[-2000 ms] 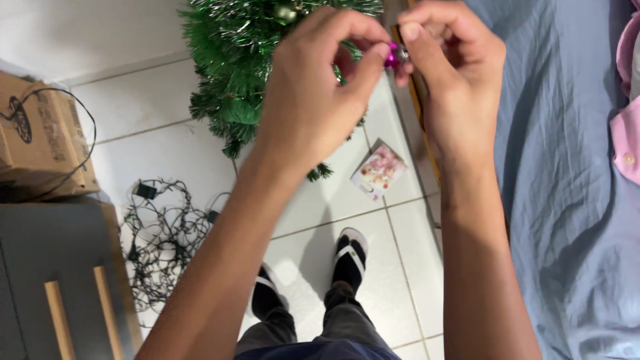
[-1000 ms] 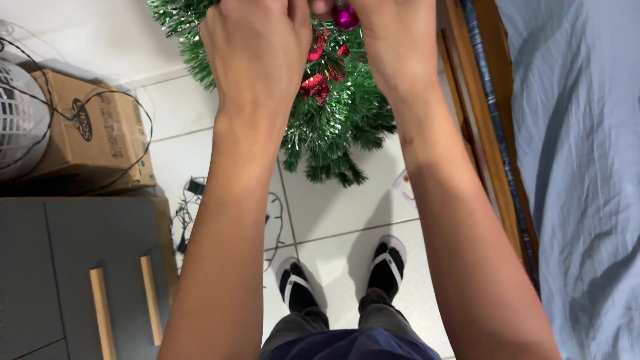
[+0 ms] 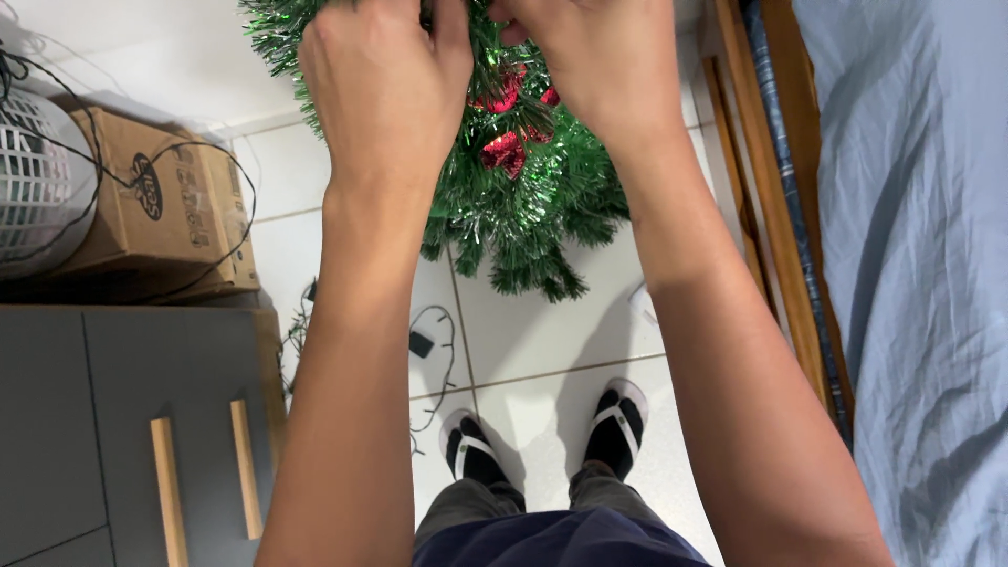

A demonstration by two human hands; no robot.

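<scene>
A green tinsel Christmas tree (image 3: 543, 213) stands on the floor in front of me, its upper part cut off by the view's top edge. My left hand (image 3: 386, 79) is at its left side among the branches, back of the hand up. Across from it, my right hand (image 3: 598, 63) reaches in from the right with its fingertips near the branches. Both sets of fingertips are partly hidden, so what they hold cannot be told. Red sequined ornaments (image 3: 504, 152) sit on the tree between and below the hands.
On the left are a grey cabinet (image 3: 47, 409) with wooden handles, a cardboard box (image 3: 165, 197) and a white plastic basket (image 3: 39, 173) with black cable. A light string (image 3: 421, 344) lies on the floor tiles. A bed with a blue sheet (image 3: 913, 236) flanks the right.
Both hands have moved to the tree's branches. The magenta bauble that was between the fingers in the earlier frames is no longer visible. The view has shifted, showing more of the tree's red ornaments.
</scene>
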